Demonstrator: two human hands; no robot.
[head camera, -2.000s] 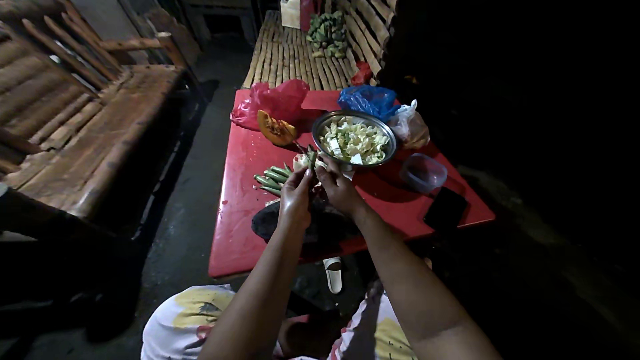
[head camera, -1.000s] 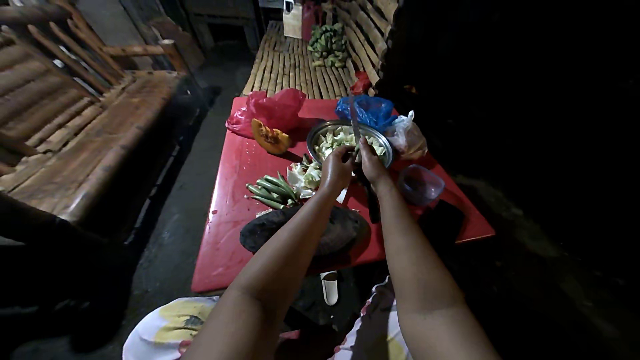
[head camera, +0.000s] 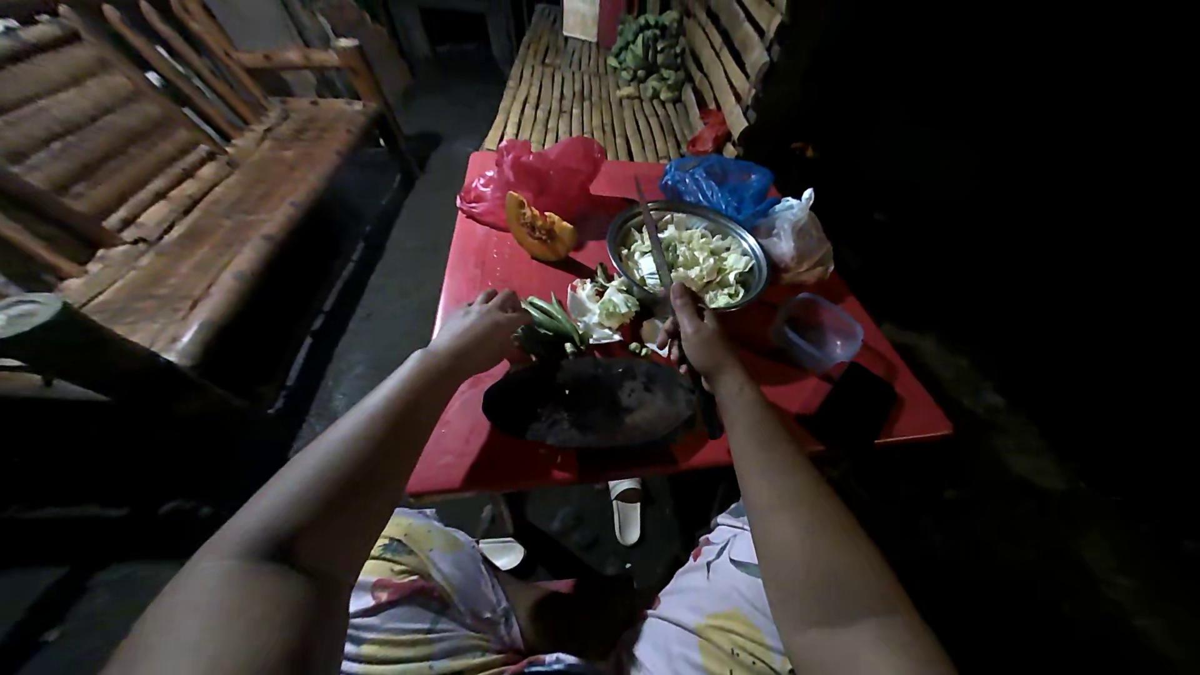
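My right hand is closed around a knife, its blade pointing up over the near left rim of a metal bowl of chopped cabbage. My left hand is at the left end of a pile of long green vegetables; its fingertips are partly hidden, so whether it grips one cannot be told. Cabbage pieces lie between the pile and the bowl. Nearer to me sits a dark oval board. Behind the pile stands a squash wedge.
On the red table are a pink plastic bag, a blue plastic bag, a whitish bag, a clear plastic container and a dark flat object. A wooden bench stands left, a bamboo bench behind.
My left hand has moved left, from beside my right hand near the bowl to the green vegetables. The knife stays in my right hand, which has moved nearer to me, off the bowl.
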